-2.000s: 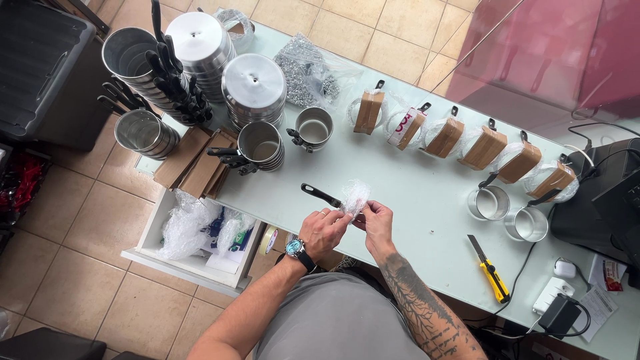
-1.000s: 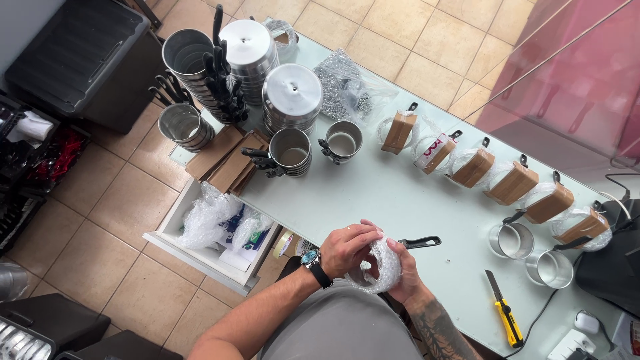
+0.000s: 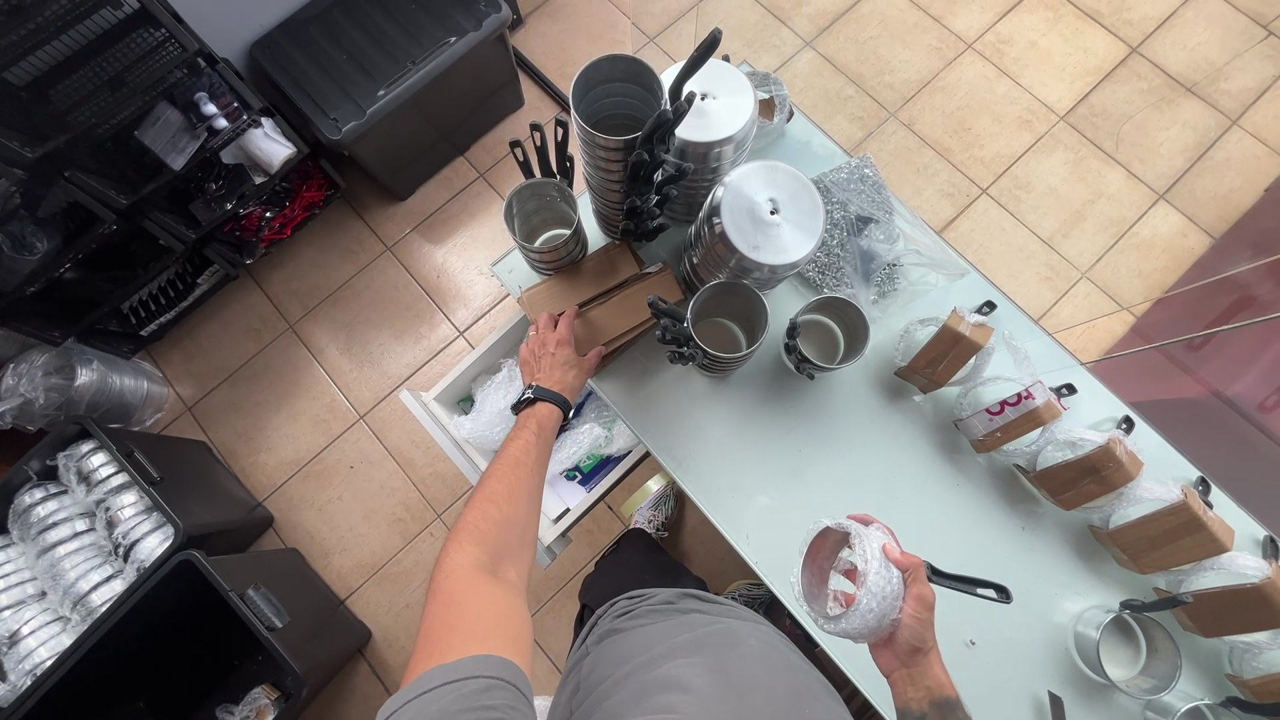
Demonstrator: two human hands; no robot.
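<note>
My right hand (image 3: pixel 905 600) grips a small metal saucepan (image 3: pixel 845 580) wrapped in bubble wrap, over the table's near edge; its black handle (image 3: pixel 968 582) points right. My left hand (image 3: pixel 556 355) reaches over the open drawer and touches the stack of folded cardboard pieces (image 3: pixel 625 312) at the table's left end. Whether its fingers grip a piece cannot be told. Below that hand, bubble wrap (image 3: pixel 493 410) lies in the white drawer (image 3: pixel 455 440). Stacked metal pots (image 3: pixel 618 130) with black handles stand behind the cardboard. Two smaller stacks (image 3: pixel 727 325) (image 3: pixel 830 335) stand to its right.
Several bubble-wrapped pans with cardboard (image 3: pixel 1075 472) line the table's far right side. Unwrapped saucepans (image 3: pixel 1125 650) stand at the lower right. A bag of small metal parts (image 3: pixel 865 225) lies at the back. Black bins (image 3: pixel 225 620) with wrapped metal pieces stand on the floor at left.
My left hand has left the wrapped saucepan and moved left to the cardboard stack. My right hand still holds the saucepan. The view has swung left.
</note>
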